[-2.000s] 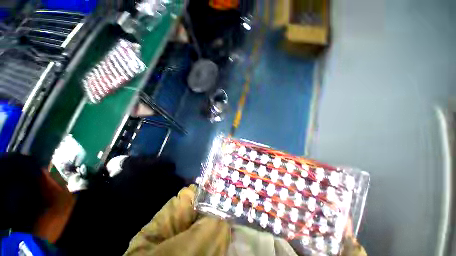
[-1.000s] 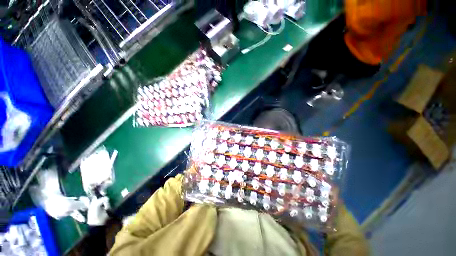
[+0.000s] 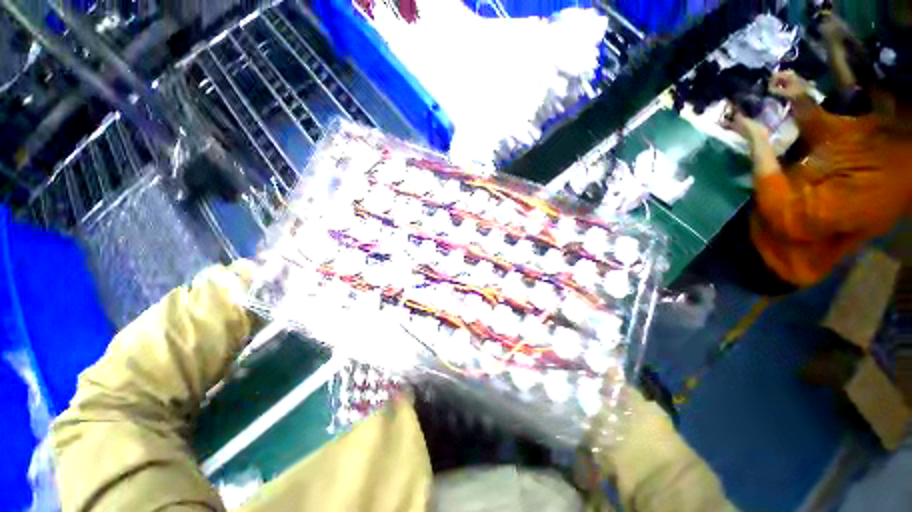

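Note:
A clear plastic motor tray (image 3: 470, 270) with rows of whitish motors and red and orange wires is held up in front of me, tilted and partly washed out by glare. My left hand (image 3: 254, 278) is at its left edge, mostly lost in glare. My right hand (image 3: 612, 408) is at its lower right corner, blurred and partly hidden by the plastic. Both tan sleeves reach up to the tray. A second motor tray (image 3: 362, 394) lies on the green bench below, mostly covered by the held one.
A blue bin (image 3: 400, 85) heaped with white parts is on the rack above the bench. Another blue bin (image 3: 50, 330) is at the left. White parts (image 3: 645, 180) lie on the bench. A person in orange (image 3: 835, 190) works at the right. An open carton (image 3: 870, 330) is on the floor.
The held tray has moved up in view, closer to the rack, and tilted. The view has turned towards the rack and bench. The tray on the bench is now mostly hidden behind the held one.

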